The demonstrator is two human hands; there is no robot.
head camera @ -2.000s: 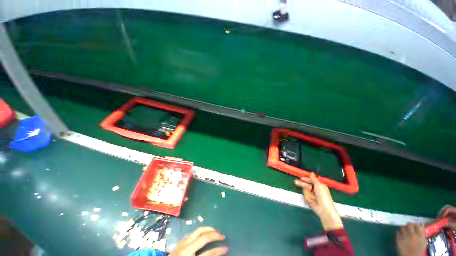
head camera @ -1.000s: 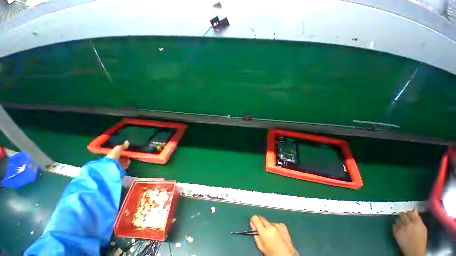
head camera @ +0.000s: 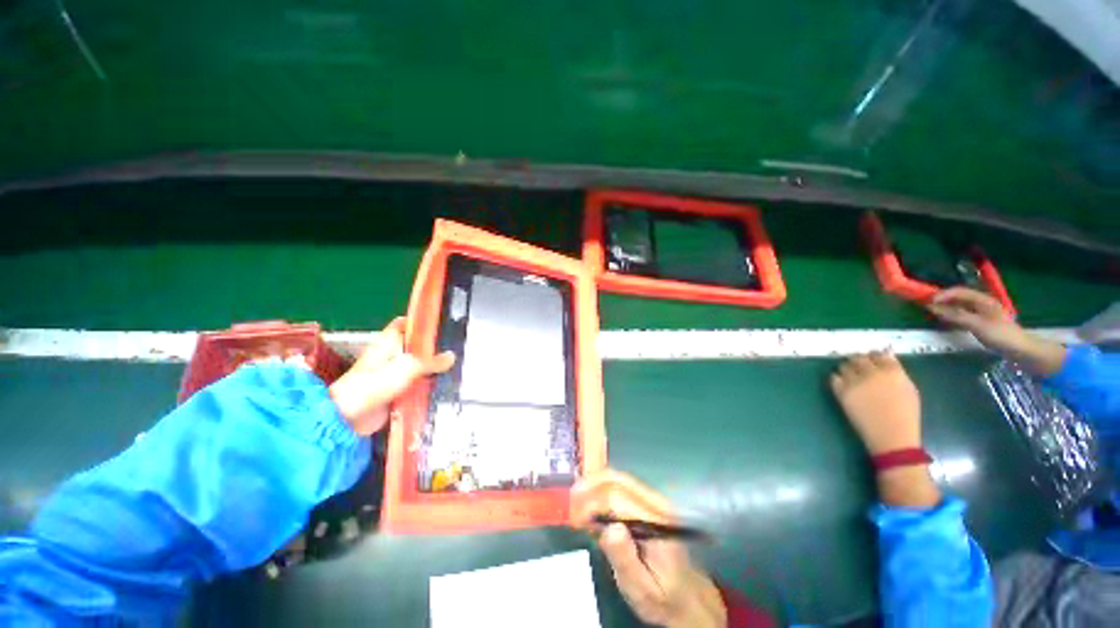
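An open tablet unit (head camera: 513,337) with a large silver-grey rectangle sits in a red-orange frame (head camera: 590,405), held up over the bench and the white strip. My left hand (head camera: 381,378) in a blue sleeve grips the frame's left side, thumb over its edge. My right hand (head camera: 645,552) is at the frame's lower right corner and holds dark tweezers (head camera: 657,530); its fingers touch the frame. A white sheet (head camera: 518,594) lies below the frame, cut off by the picture's bottom edge.
A red parts bin (head camera: 258,344) is partly hidden behind my left sleeve. Other framed tablets (head camera: 688,252) stand on the belt (head camera: 123,272). At right, another person's hands (head camera: 879,399) and blue sleeves show beside a pile of clear strips (head camera: 1044,429).
My left hand has lifted the left framed tablet off the belt and brought it in front of me, turned upright. My right hand with the tweezers has come to its lower corner.
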